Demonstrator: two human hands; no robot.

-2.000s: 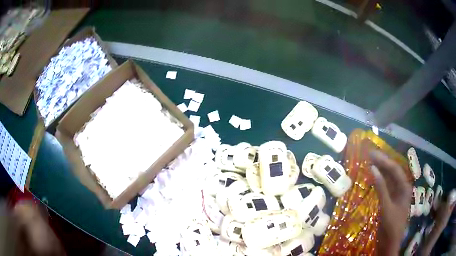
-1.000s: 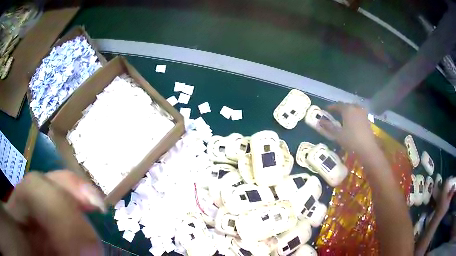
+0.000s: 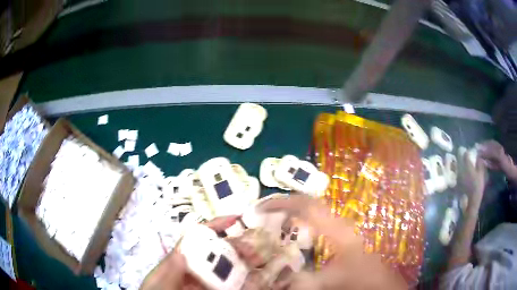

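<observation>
My left hand (image 3: 165, 273), cut off by the lower edge, holds a cream housing (image 3: 195, 250) with a large dark rectangle and a smaller dark square facing up. My right hand (image 3: 334, 241) is blurred and lies beside it over the heap of housings; whether its fingers hold anything is unclear. A small white square (image 3: 234, 229) shows between the hands. More housings (image 3: 214, 170) are heaped behind the hands, partly hidden by them. Two overlapping housings (image 3: 309, 180) lie right of the heap.
An open carton of white squares (image 3: 123, 190) stands left, with loose squares (image 3: 136, 226) beside it and a second carton (image 3: 35, 161) behind. A lone housing (image 3: 245, 126) lies near the grey rail (image 3: 227, 94). An amber bundle (image 3: 371, 192) lies right. Another person's hands (image 3: 482, 161) are far right.
The view has shifted right. My right hand has come back from the far housings to the heap, and one housing there is gone. My left hand has moved in and now holds a housing.
</observation>
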